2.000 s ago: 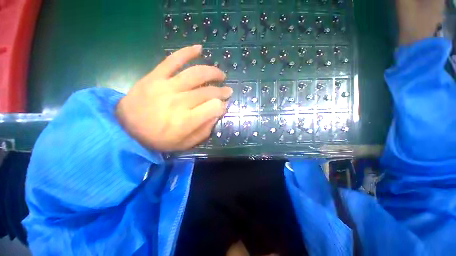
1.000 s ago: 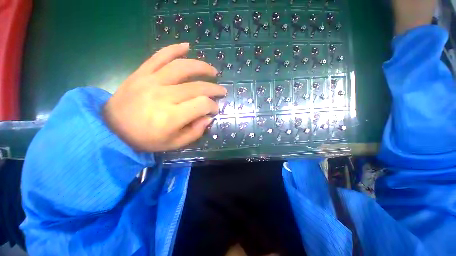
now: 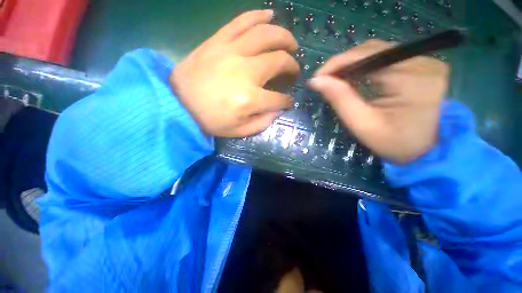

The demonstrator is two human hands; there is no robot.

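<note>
The clear blister tray lies on the green mat, with small dark parts in rows of pockets and glare on its near rows. My left hand is over the tray's left side, fingers bent; whether its fingertips hold anything cannot be told. My right hand is over the middle of the tray and grips dark tweezers, slanted with the rear end to the upper right. The tweezer tip is hidden or blurred near the thumb, close to my left fingertips.
A red bin stands at the upper left on the green mat. The bench's front edge runs below the tray, against my blue smock. A pale strip shows at the upper right edge.
My right hand has come from the upper right down over the tray, now with tweezers showing. The view has tilted, and tray and red bin appear rotated. My left hand stays over the tray's left side.
</note>
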